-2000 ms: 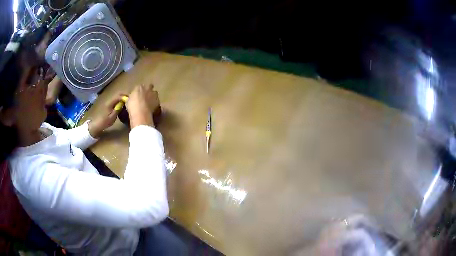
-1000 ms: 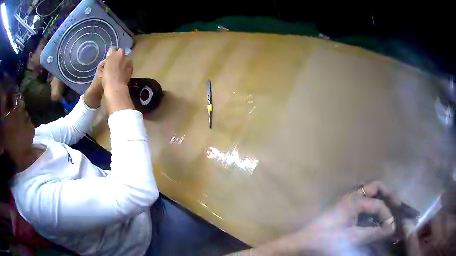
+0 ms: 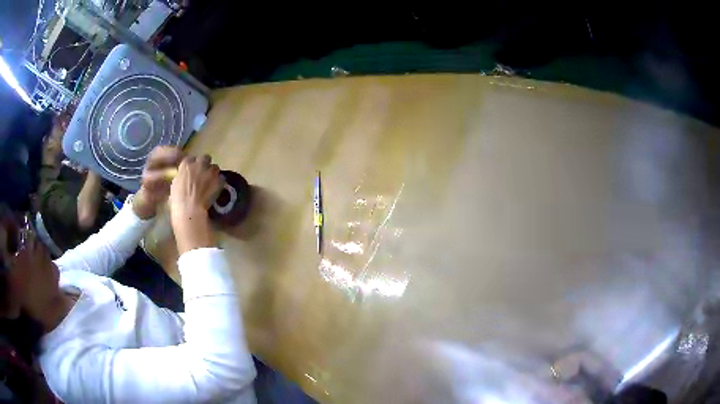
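Note:
My left hand (image 3: 580, 368) is at the bottom right, blurred and partly cut off by the lower edge; a gold-coloured ring shows faintly on it. A dark thing (image 3: 641, 394) lies just right of the hand at the bottom edge, too blurred and cut off to name. I cannot tell whether my left hand holds it. My right hand is not in view.
A co-worker in a white top (image 3: 217, 316) works at left with both hands beside a black cylindrical housing (image 3: 240, 189). Tweezers or a slim tool (image 3: 319, 213) lie on the tan table (image 3: 442, 237). A grey fan (image 3: 136, 130) and green conveyor (image 3: 395, 61) border it.
My left hand has moved lower and is more blurred and cut off. The other hand at the right edge has gone out of view. The co-worker's hands have shifted beside the housing.

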